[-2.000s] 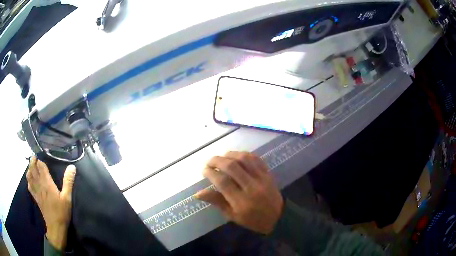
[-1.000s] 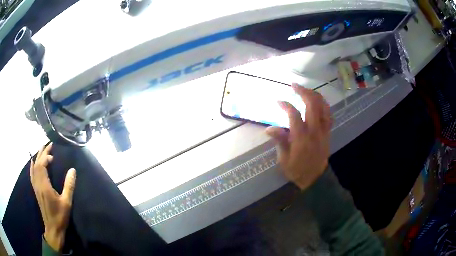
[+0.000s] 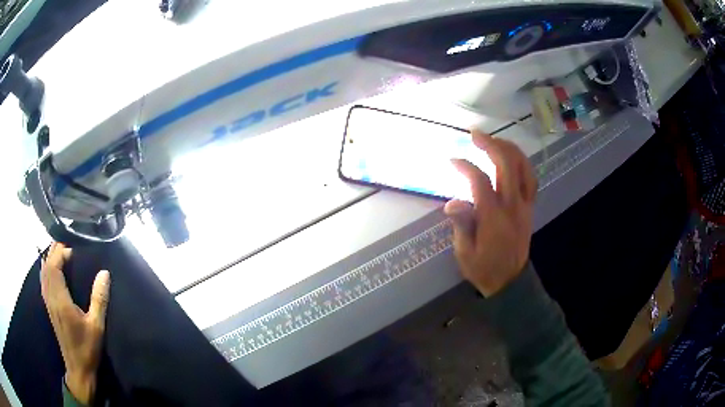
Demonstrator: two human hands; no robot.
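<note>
A black fabric panel [image 3: 147, 334] lies under the machine's left end and hangs over the table's front edge. My left hand [image 3: 75, 318] rests flat on it, thumb spread, just below the presser foot area [image 3: 131, 211]. A smartphone [image 3: 397, 155] with a bright screen lies on the white table, right of the needle. My right hand [image 3: 497, 211] is over its right end, fingers apart; one fingertip is over the screen and the thumb is by the lower edge. Whether they press on it cannot be told. The hand hides the phone's right end.
The white JACK machine arm [image 3: 262, 87] runs across behind the phone, with a dark control panel [image 3: 509, 40]. A ruler strip [image 3: 342, 294] follows the table's front edge. Small red and pale items [image 3: 560, 107] lie at the right. Dark fabric [image 3: 604, 246] hangs beyond the right front edge.
My right hand has moved right and up from the ruler strip to the phone's right end. The phone keeps its place on the table. My left hand stays on the fabric.
</note>
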